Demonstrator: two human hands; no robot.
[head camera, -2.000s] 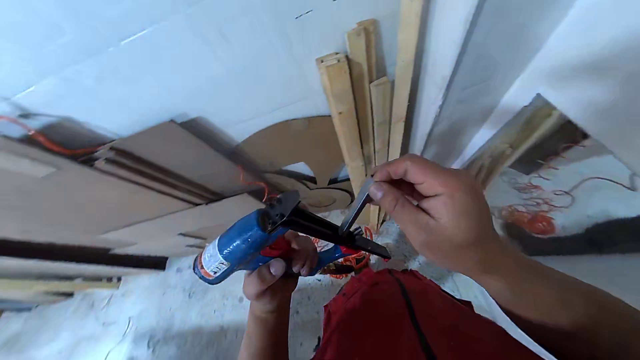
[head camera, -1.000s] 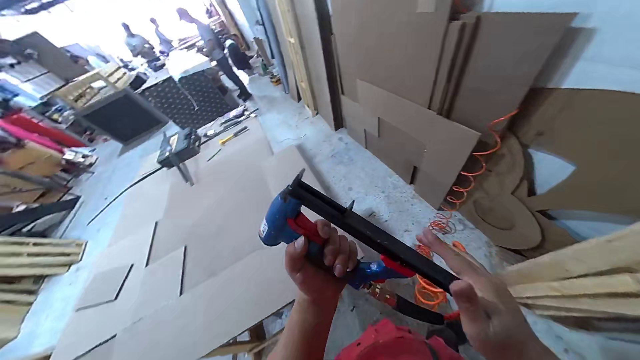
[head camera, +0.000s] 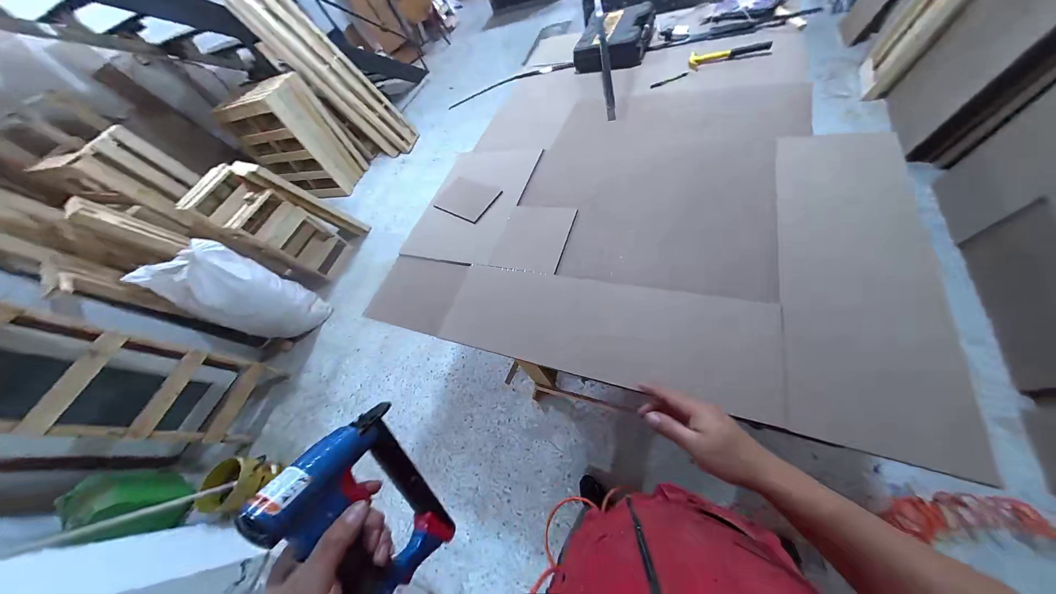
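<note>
My left hand (head camera: 351, 536) is closed around the handle of a blue pneumatic stapler (head camera: 318, 487) with a black magazine and red trigger, at the lower left. My right hand (head camera: 697, 429) holds nothing; its fingers are apart at the near edge of a large fiberboard panel (head camera: 610, 322). Whether the fingertips touch the board cannot be told. Smaller board pieces (head camera: 468, 200) lie on the panels. A yellow-and-black hammer (head camera: 730, 54) and a black tool case (head camera: 615, 37) are at the far end.
Wooden frames (head camera: 289, 136) and a white sack (head camera: 235, 289) stand left. A green sack (head camera: 124, 503) is at the lower left. An orange air hose (head camera: 965, 520) lies coiled at the lower right. More boards (head camera: 1002, 206) lean at the right. A wooden support (head camera: 536, 375) shows under the panels.
The view has swung from the wall to the board-covered surface. My right hand has left the stapler's magazine and is now by the board edge. The stapler stays in my left hand.
</note>
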